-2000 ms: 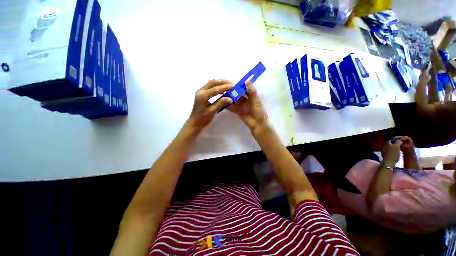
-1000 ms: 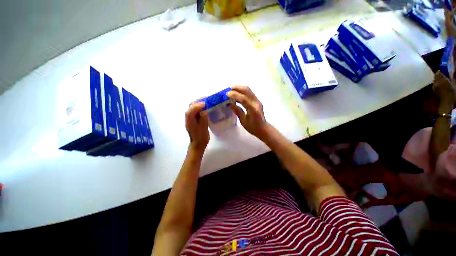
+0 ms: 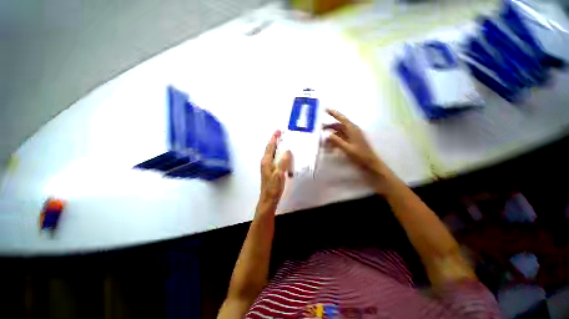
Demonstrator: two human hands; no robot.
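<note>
A white retail box [image 3: 302, 140] with a dark blue panel and a white shape stands out at the middle, its printed face towards me. My left hand [image 3: 274, 171] holds its left side near the lower end. My right hand [image 3: 350, 140] is just right of the box with fingers apart, not visibly touching it. The finished stack [image 3: 198, 140] stands on the table to the left, blue spines facing right. The frame is blurred, so fine print cannot be read.
Two incoming stacks lie at the right: a nearer one [image 3: 440, 81] and a fanned one [image 3: 515, 56] behind it. A small orange and dark blue object [image 3: 52, 215] lies at the far left of the white table [image 3: 125, 215]. The table's front edge curves below my hands.
The box has turned from its blue end to its printed face. My right hand has let go and moved to the right. The view has shifted, showing the orange object.
</note>
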